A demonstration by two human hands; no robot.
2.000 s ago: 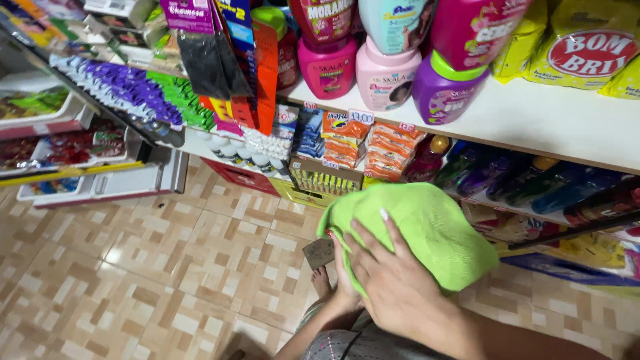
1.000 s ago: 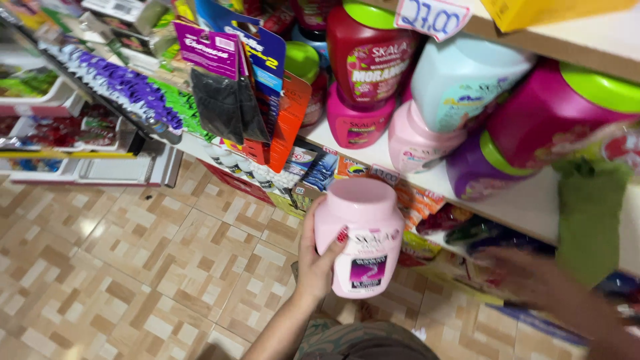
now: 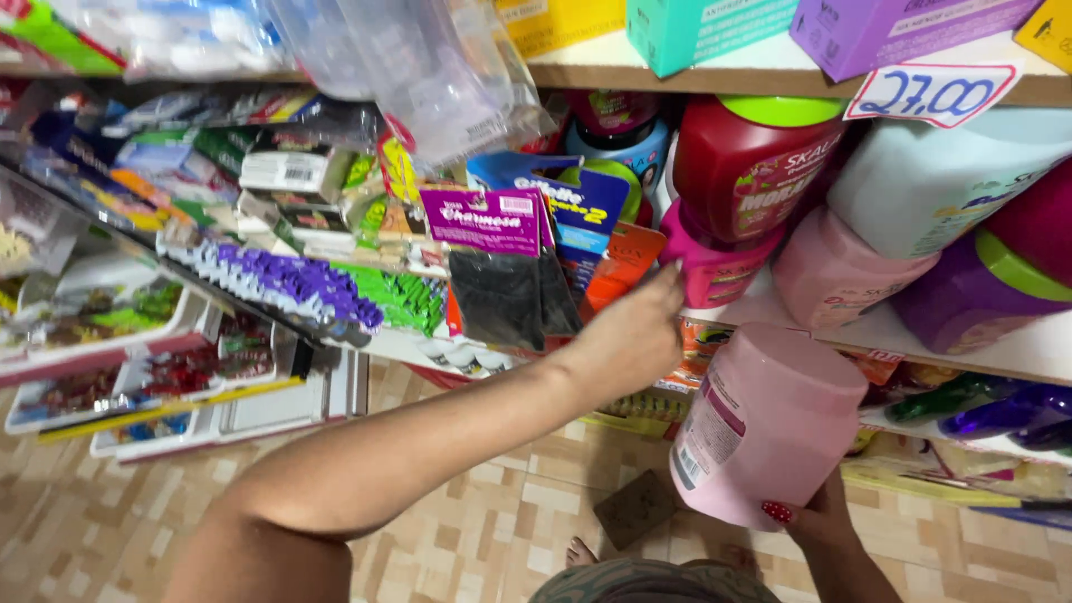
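My right hand (image 3: 816, 511) is shut on a large pink plastic Skala jar (image 3: 766, 427) from below, its red-nailed thumb against the jar's lower side. The jar tilts, its back label and barcode facing left. My left hand (image 3: 641, 331) reaches across to the shelf, fingertips at the side of a magenta Skala jar (image 3: 712, 260) and beside an orange hanging packet (image 3: 621, 260). Its fingers are bent and partly hidden, so its hold is unclear. A dark red jar (image 3: 754, 172) rests above the magenta one. A pale blue jar (image 3: 930, 184) leans over a pale pink jar (image 3: 846, 268).
Boxes line the upper shelf (image 3: 745, 77), which bears a price tag (image 3: 934, 94). Hanging packs (image 3: 502, 285) and a clear plastic bag (image 3: 444, 75) crowd the left. Bottles (image 3: 1005, 410) lie below. Tiled floor (image 3: 469, 502) and my foot (image 3: 579, 553) show underneath.
The pink jar has passed from my left hand to my right. My left hand has moved to the shelf. The green cloth, seen at the right one second ago, is out of view.
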